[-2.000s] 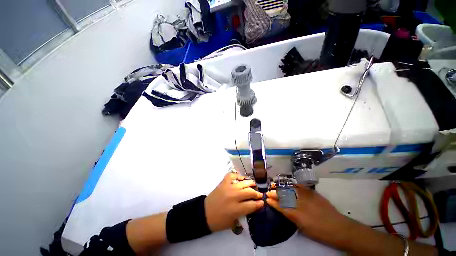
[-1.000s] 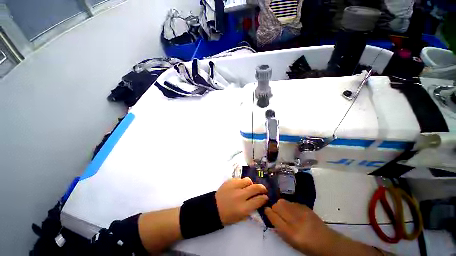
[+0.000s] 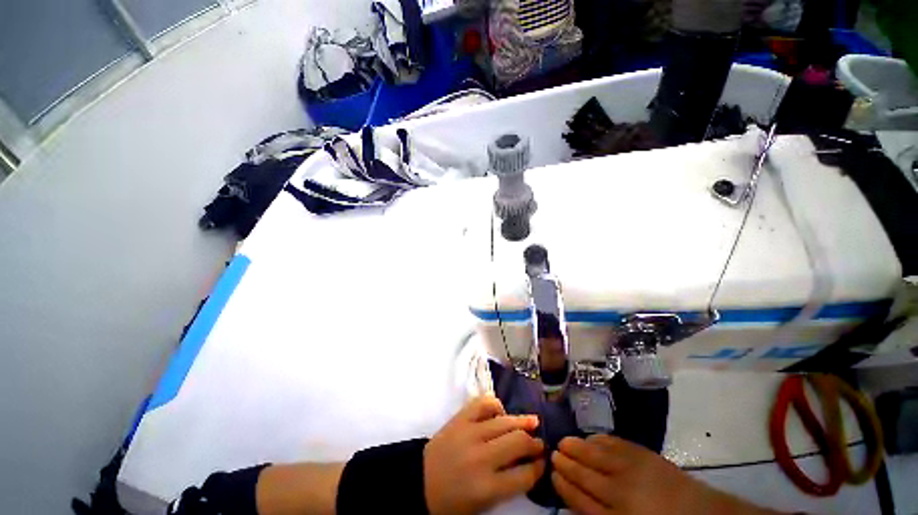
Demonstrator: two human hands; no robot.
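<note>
A dark fabric piece [image 3: 523, 397] lies under the presser foot area of the white sewing machine [image 3: 644, 241], with part of it showing to the right of the needle area. A pale edge shows at its left. My left hand [image 3: 483, 455], with a black wristband, presses on the fabric in front of the needle area. My right hand [image 3: 614, 478] lies on the fabric just right of it, fingertips close to the left hand's. The needle tip is hidden behind the machine parts.
Scissors with red and orange-yellow handles [image 3: 827, 433] lie right of the machine head. Striped cut pieces [image 3: 367, 171] lie at the table's far left. Blue tape [image 3: 199, 330] marks the left table edge. Blue bins [image 3: 347, 109] stand behind.
Since two seconds ago, both hands have moved from beside the needle area toward me. Dark fabric now shows right of the presser foot. The camera view has shifted between frames.
</note>
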